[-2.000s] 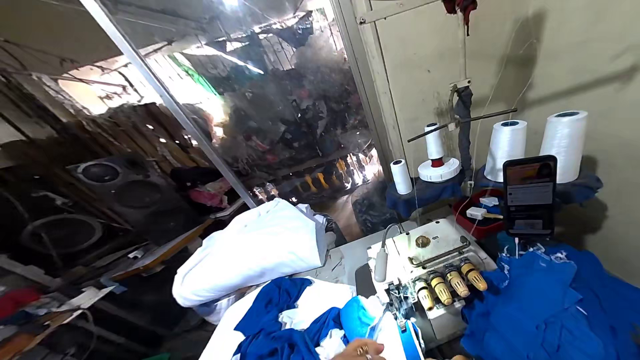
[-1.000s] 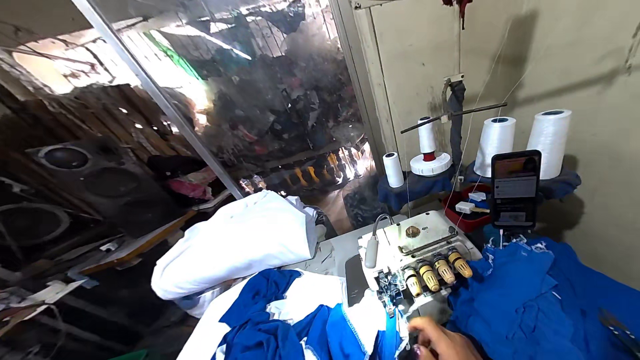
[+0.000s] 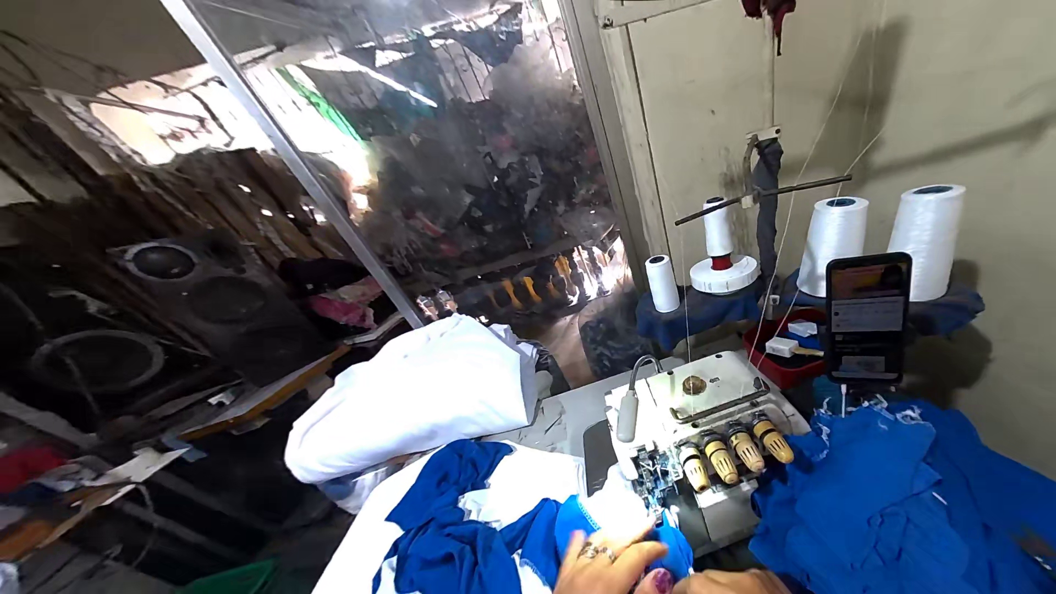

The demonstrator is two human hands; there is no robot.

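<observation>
At the bottom centre my left hand [image 3: 606,565], with rings on a finger, presses on blue and white fabric [image 3: 577,518] just in front of the needle area of a white overlock sewing machine [image 3: 711,396]. My right hand [image 3: 730,582] is beside it at the bottom edge, mostly cut off; its fingertips are near the blue cloth and its grip is hidden. Blue and white garment pieces [image 3: 462,553] spread to the left of my hands. A pile of blue fabric [image 3: 866,495] lies right of the machine. Four tension knobs face me.
A bundle of white cloth [image 3: 421,396] lies at the table's left. Behind the machine stand white thread cones [image 3: 928,239], a phone [image 3: 868,318] on a holder and a red bin [image 3: 784,355]. A thin lamp [image 3: 627,417] bends over the machine. Loudspeakers [image 3: 223,297] stand at left.
The left hand now shows on the fabric in front of the machine; one second ago one hand was close to the machine's front at the right. The blue and white fabric has shifted there.
</observation>
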